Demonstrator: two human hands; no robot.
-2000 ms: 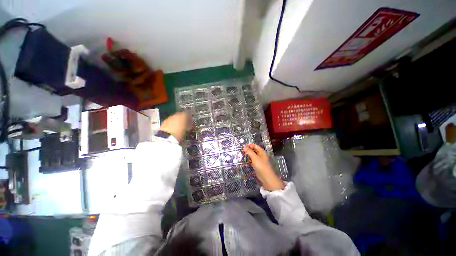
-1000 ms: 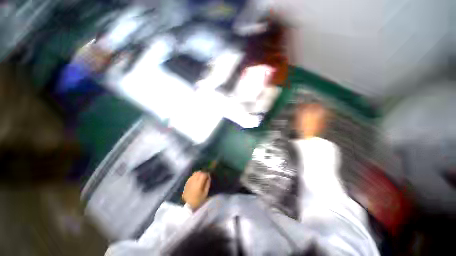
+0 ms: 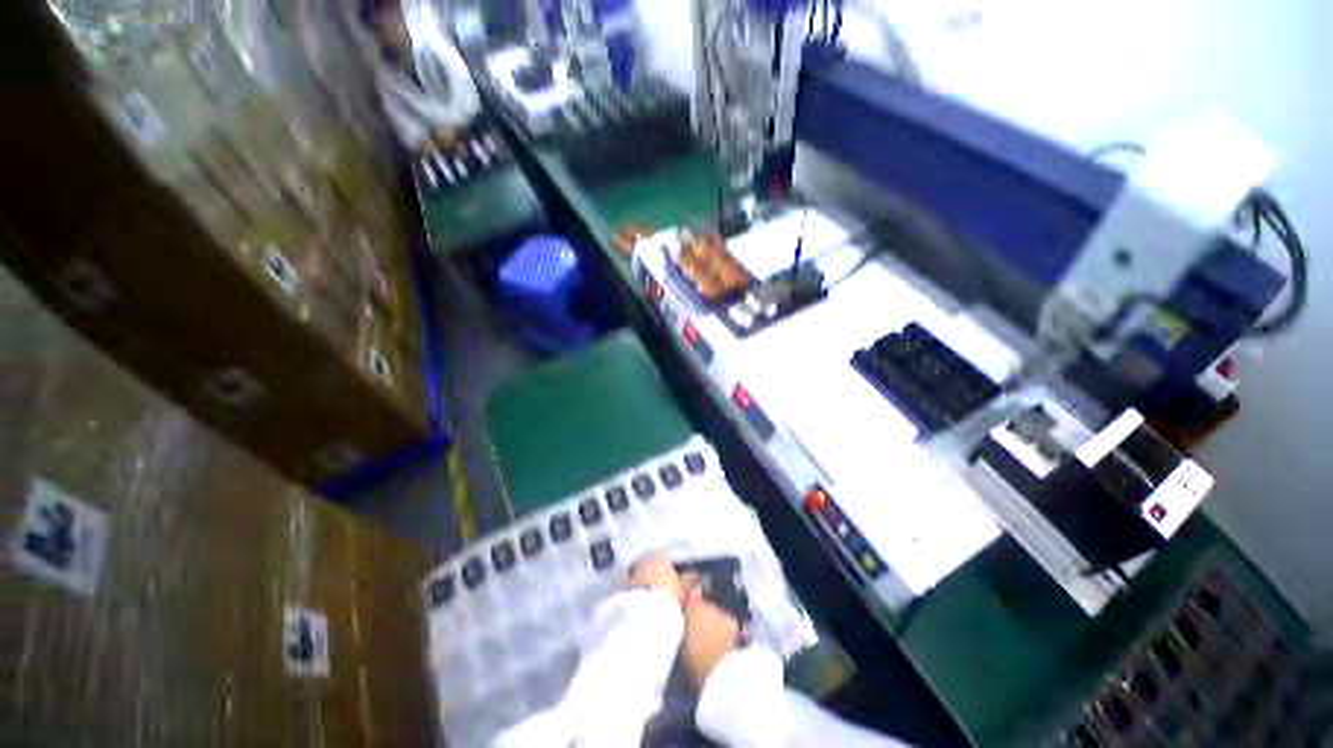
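Observation:
A white blister tray (image 3: pixel 504 628) lies in front of me on the green bench, with dark square parts (image 3: pixel 528 541) in a row along its far edge and one more nearer in. My left hand (image 3: pixel 656 573) and my right hand (image 3: pixel 712 631) are close together over the tray's right part, at a black fixture (image 3: pixel 719 580). The fingers are small and blurred. I cannot tell whether either hand holds a part or grips the fixture.
The gantry machine's white bed (image 3: pixel 833 395) with a black jig (image 3: pixel 924 376) is to the right. A clear tray of dark parts (image 3: pixel 1170 658) lies lower right. Wrapped cartons (image 3: pixel 205 541) stand left. A blue stool (image 3: pixel 541 285) and a person (image 3: pixel 427 73) are farther back.
The view has swung left to the white tray and the machine. Both hands, apart before, are now together at the black fixture; the right hand has left the clear tray.

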